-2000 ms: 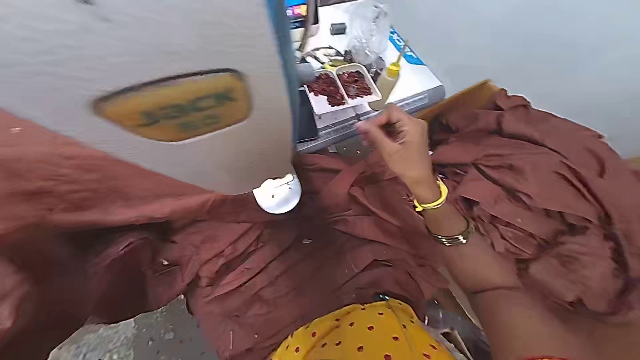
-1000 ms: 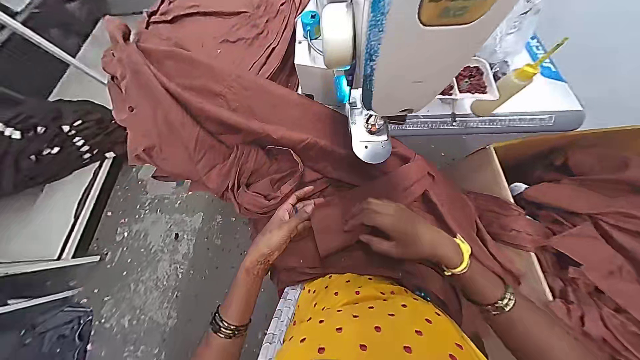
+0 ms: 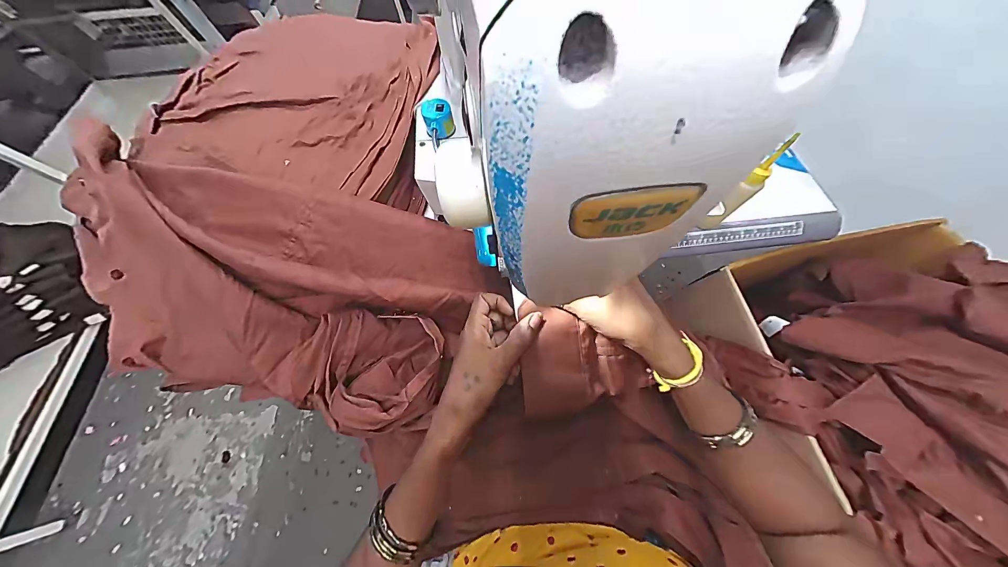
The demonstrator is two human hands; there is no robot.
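Observation:
A white Jack sewing machine head (image 3: 630,157) fills the upper middle of the head view and hides its needle area. Reddish-brown fabric (image 3: 339,268) lies under it and spreads left and down over my lap. My left hand (image 3: 500,339) pinches the fabric's edge between thumb and fingers just below the machine head. My right hand (image 3: 622,315) rests on the same fabric at the other side, its fingertips partly hidden beneath the head. Between the hands a folded flap of the fabric (image 3: 555,370) hangs toward me.
To the right stands a cardboard box (image 3: 787,402) heaped with brown fabric (image 3: 921,354). Behind the machine, a yellow-tipped bottle (image 3: 740,197) is on the machine bed (image 3: 803,209). Dark cloth (image 3: 35,291) and a white metal frame (image 3: 47,425) are at the left.
Both hands have moved from the fabric near my lap up to the machine head. Two seconds ago the right hand was raised near the trays and no left hand showed. The view has shifted markedly.

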